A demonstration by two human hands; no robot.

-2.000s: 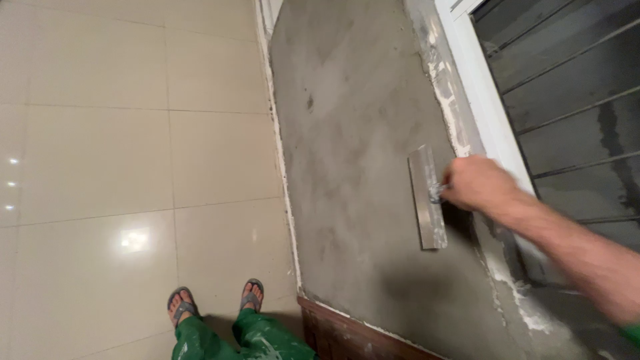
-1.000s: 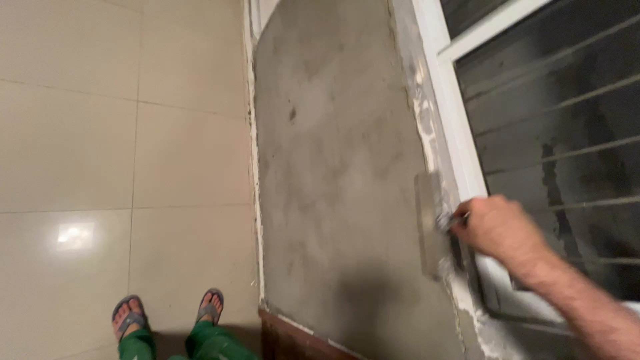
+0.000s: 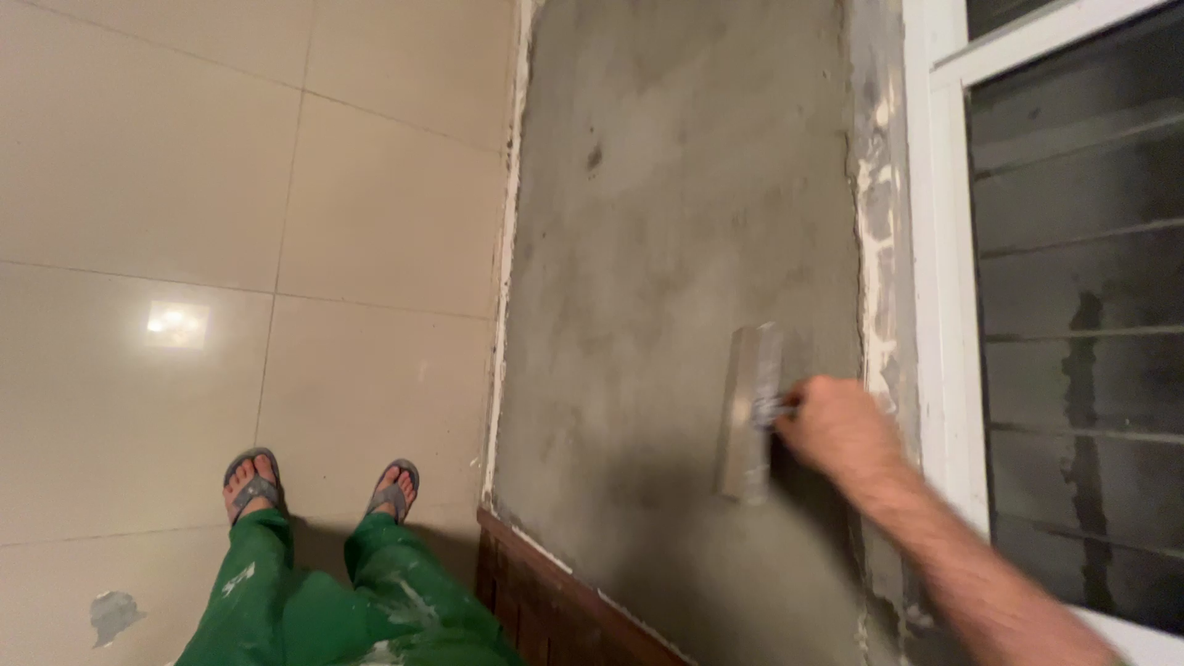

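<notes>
My right hand [image 3: 837, 425], reaching in from the lower right, is closed on the handle of a wide, straight-bladed finishing trowel [image 3: 751, 413]. The metal blade lies at or very near the grey plastered wall [image 3: 647, 277], in its lower right part, with its long edge running roughly up and down the view. Grey residue marks the blade near its handle. Some blur softens the hand and the tool. The plaster is smooth and mottled, with a small dark spot [image 3: 595, 155] higher up. My left hand does not appear.
A white window frame [image 3: 945, 277] with dark barred panes borders the wall on the right, beside a rough, patchy strip [image 3: 879, 259]. Dark red wood panelling [image 3: 555, 592] meets the plaster's lower edge. My sandalled feet [image 3: 252, 486] stand on glossy tiles [image 3: 388, 203], near a grey splat [image 3: 114, 617].
Over the last second, the trowel in my right hand has moved left, from the plaster's rough right edge back onto the grey surface. The hand keeps its grip throughout.
</notes>
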